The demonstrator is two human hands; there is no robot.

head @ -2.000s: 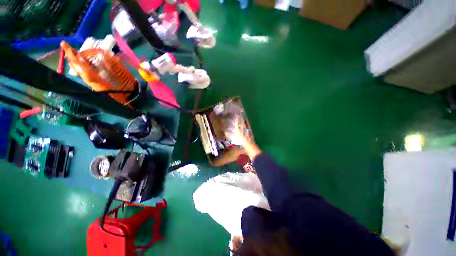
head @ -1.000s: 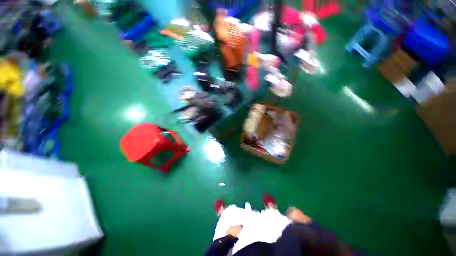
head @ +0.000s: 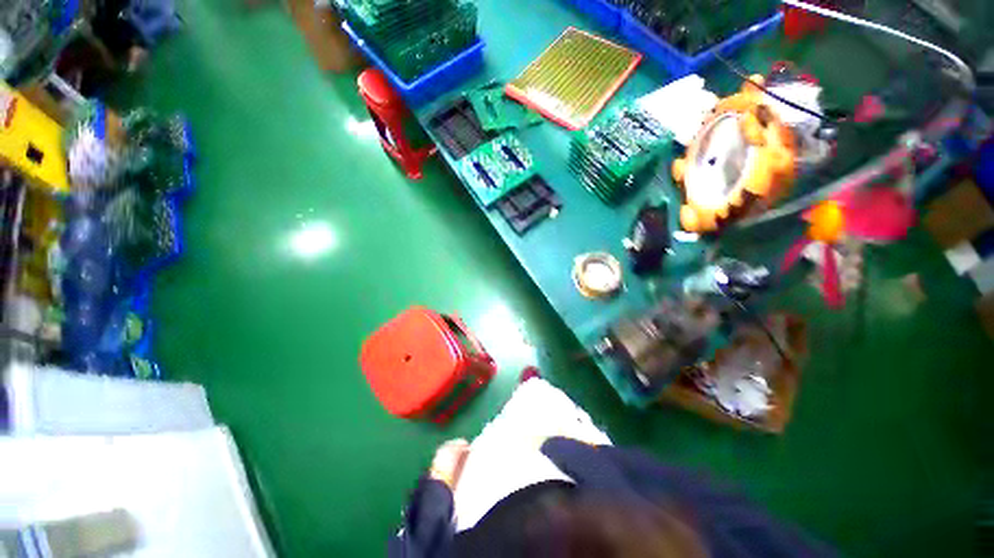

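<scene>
My left hand (head: 449, 461) is small and blurred beside the white cloth (head: 521, 449) on my lap; its fingers cannot be made out. My right sleeve lies over the cloth, but no right hand shows. Nearest in front are a red plastic stool (head: 412, 362) and the green-matted bench (head: 554, 249). On the bench, a circuit board (head: 496, 166) lies on a black slotted tray (head: 528, 205). A board stack (head: 617, 150) stands behind it, with a yellow-green panel with a red-orange border (head: 574, 79) farther back.
A round spool (head: 597, 275) and dark equipment (head: 661, 336) are at the bench's near end. An open cardboard box (head: 780, 403) is on the floor beside it. An orange fan (head: 732, 160) and blue totes (head: 445, 76) stand on the bench. A white surface (head: 142, 480) is at lower left.
Earlier my right hand reached over the open cardboard box; now it is out of sight. The view has swung so that the stool and bench are nearer the centre and the box is at right.
</scene>
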